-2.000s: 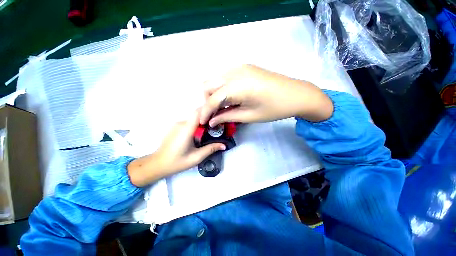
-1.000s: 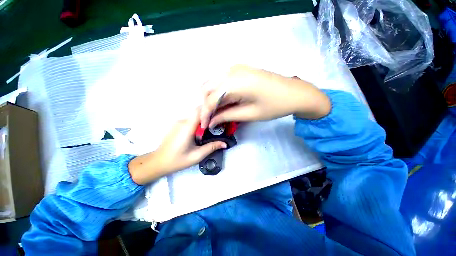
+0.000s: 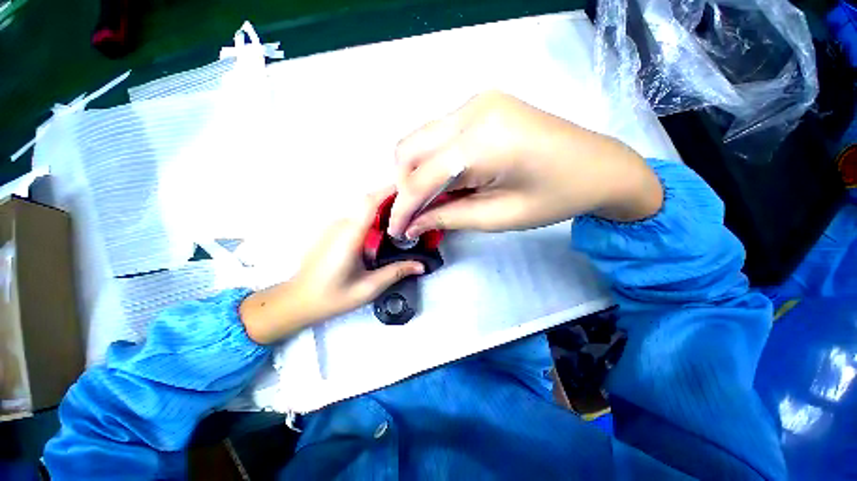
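Note:
The red head housing lies above the middle of the white foam sheet, with a silver-white round motor face inside it. A black arm with a flat rounded end sticks out toward me. My left hand grips the housing from the left, thumb across the black part. My right hand is over the housing, fingertips at the motor. Thin grey tweezers show between its fingers. The tweezers' tip and any wires are hidden or too small to tell.
A cardboard box stands at the left, beside ribbed packing sheet. A clear plastic bag is at the upper right above a dark box. A parts box is near my lap. A red-and-black unit lies on the green surface.
My right hand has shifted right and turned, so more of the red housing and the tweezers show. My left hand stays on the housing. The unit at the upper left has moved left.

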